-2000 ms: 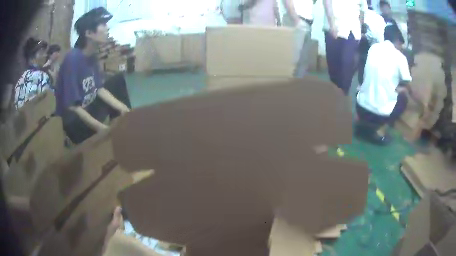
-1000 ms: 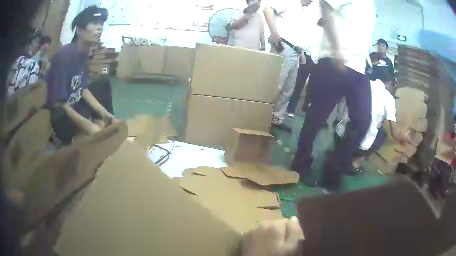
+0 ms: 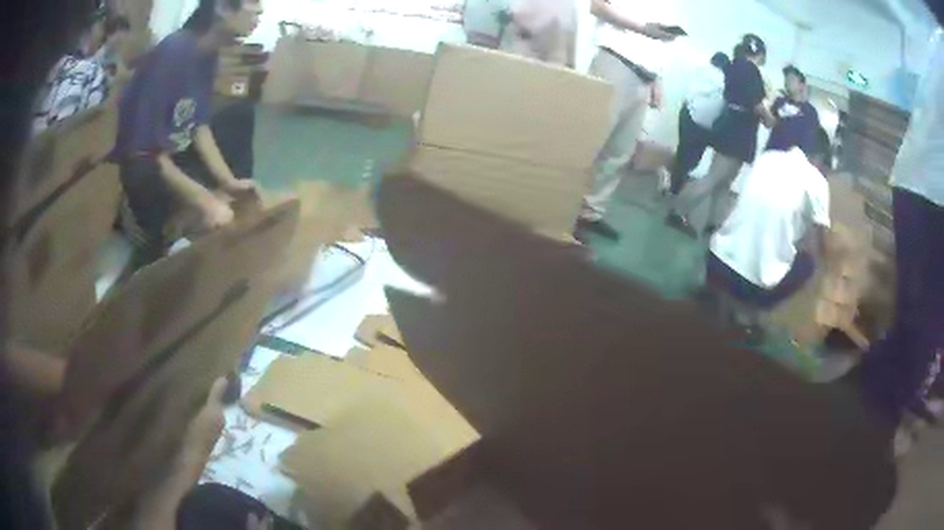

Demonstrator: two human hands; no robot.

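A large brown box blank (image 3: 621,362) stands raised and tilted close before me. Its shaded face fills the centre and right, with a rounded flap and a slot at its upper left end. Neither of my hands shows on it; its lower edge runs out of the picture. Plain brown blanks (image 3: 352,399) lie flat below it, partly covered. At the left, another blank (image 3: 171,342) is held up between a forearm and a hand (image 3: 197,440), which seem to be a neighbour's.
White sheeting (image 3: 233,455) carries cut scraps and a dark cord (image 3: 331,277). Two large stacked cartons (image 3: 507,124) stand ahead. A person in a dark shirt (image 3: 171,104) sits at the left. A person in white (image 3: 771,223) squats at the right; others stand behind.
A dark blank has risen across the centre and right, hiding the small box and part of the flat blanks. The hand seen low in the middle has gone from view. The nearby walker has moved away.
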